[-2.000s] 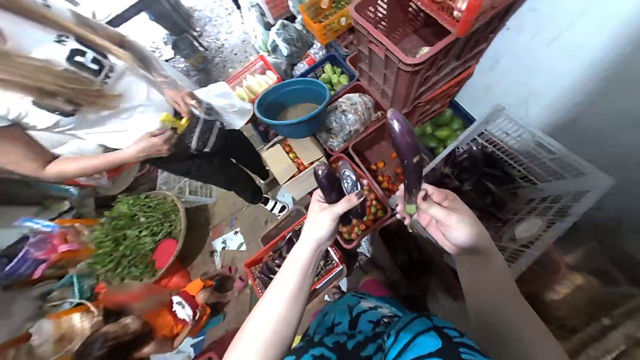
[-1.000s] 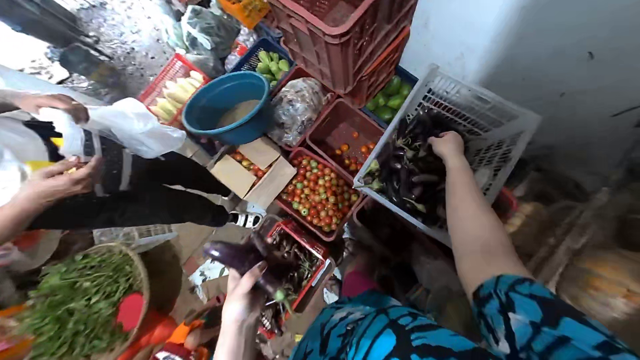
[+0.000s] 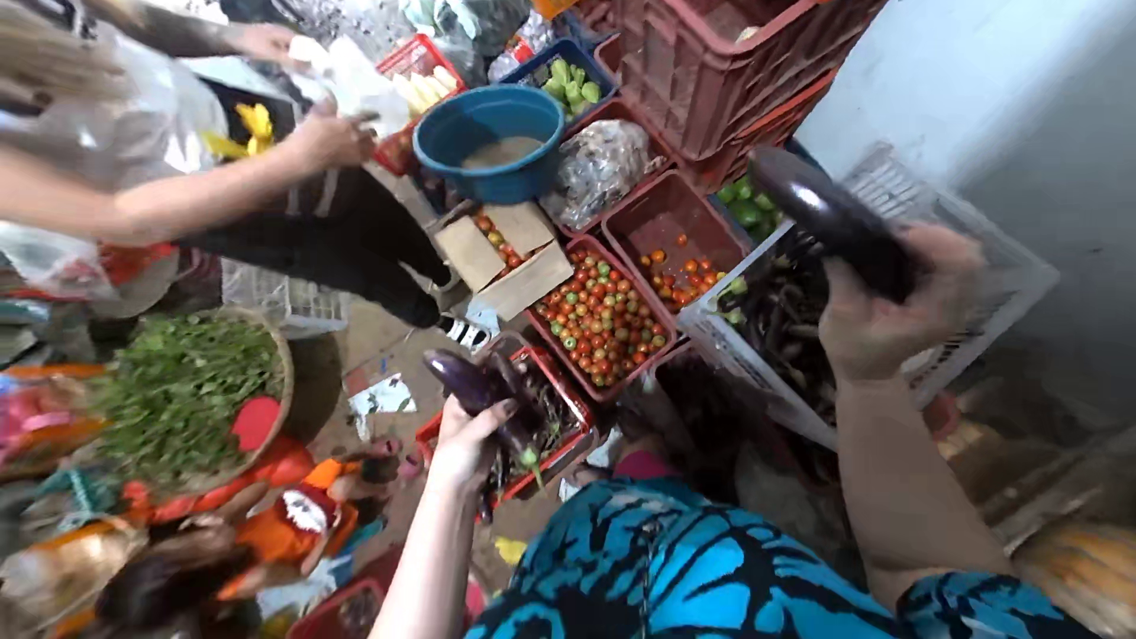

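Note:
My left hand (image 3: 472,437) is closed around purple eggplants (image 3: 484,395), above a red crate (image 3: 568,435) that holds more produce. Another dark eggplant (image 3: 821,209) is gripped in my right hand (image 3: 896,302), raised over a grey plastic crate (image 3: 985,257) of eggplants. Between my hands, lower down, stand a crate of small red and orange tomatoes (image 3: 603,324) and a crate with fewer tomatoes (image 3: 679,217).
Stacked red crates (image 3: 710,98) rise beside the wall. A blue basin (image 3: 488,182), an open cardboard box (image 3: 532,288) and a basket of leafy greens (image 3: 282,355) stand around. At the left, a person (image 3: 302,160) handles white plastic bags. Someone in orange (image 3: 284,532) is at lower left.
My right hand has lifted out of the grey crate with an eggplant in it. My left hand still holds eggplants. The other person's arm now reaches further across, and the view has shifted.

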